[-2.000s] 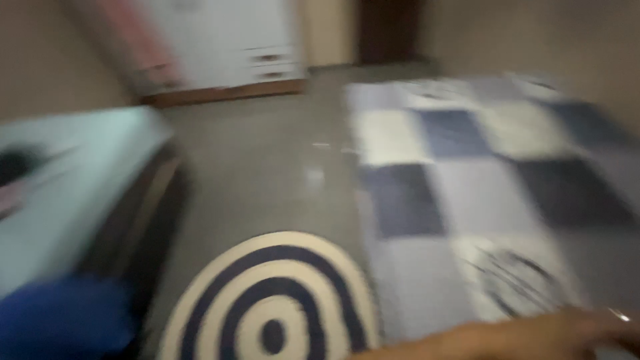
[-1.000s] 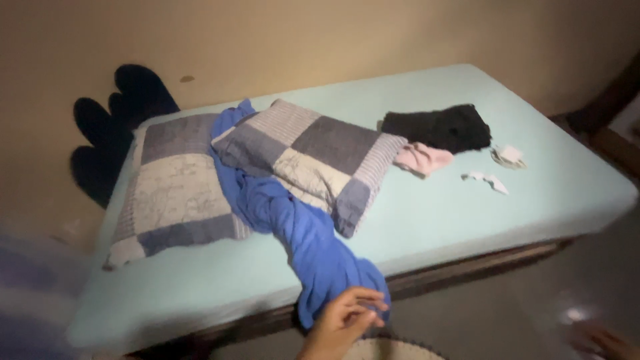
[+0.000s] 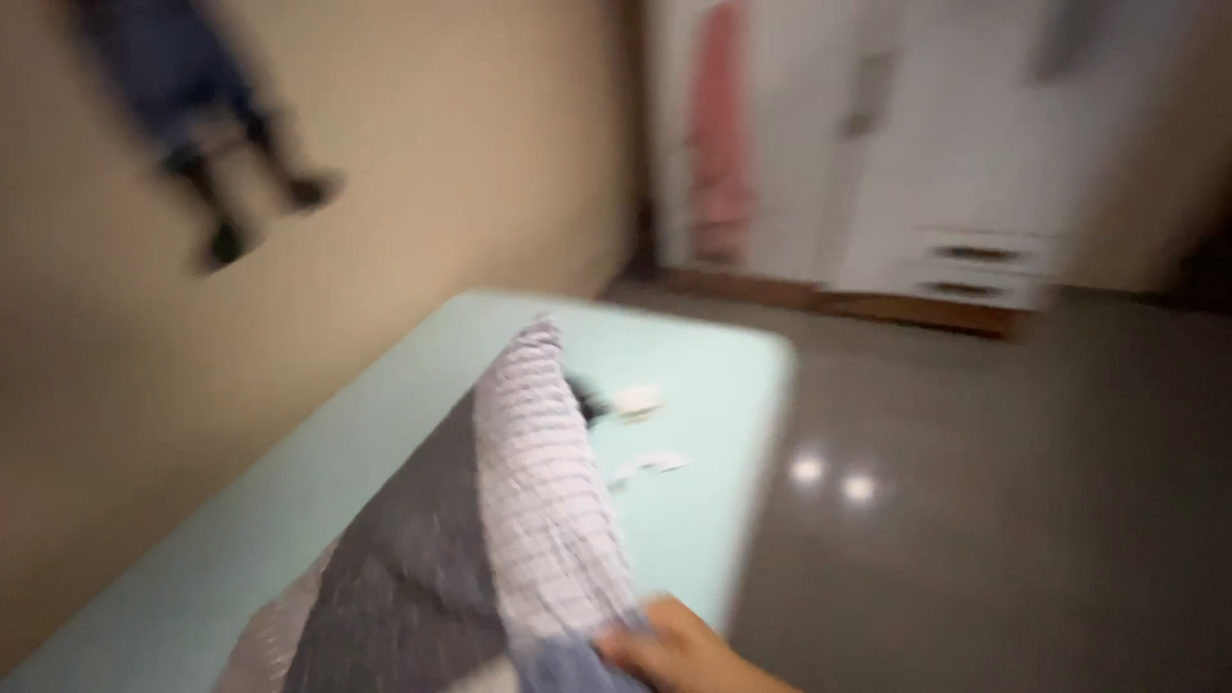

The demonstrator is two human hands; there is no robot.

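Note:
My right hand (image 3: 679, 647) grips the lower right corner of a patchwork-patterned pillow (image 3: 549, 491) with grey, striped and blue squares. The pillow is raised in front of me with one corner pointing up, and it hides part of the bed. Below and behind it lies a mattress with a pale aqua fitted sheet (image 3: 717, 361). Part of a black cloth (image 3: 585, 399) shows past the pillow's edge, beside a small white item (image 3: 635, 402). Another small white item (image 3: 664, 462) lies closer to me on the sheet. My left hand is out of view.
A beige wall (image 3: 404, 192) runs along the bed's left side, with a dark blue figure-shaped decoration (image 3: 183, 87) on it. Beyond the foot stands a white wardrobe (image 3: 789, 173) with a pink cloth (image 3: 722, 144) hanging on it. Grey glossy floor (image 3: 962, 539) lies to the right.
The view has swung to look along the bed. A patchwork pillow that lay on the mattress is now raised in my right hand. The blue cloth seen beside the pillows is no longer clearly visible.

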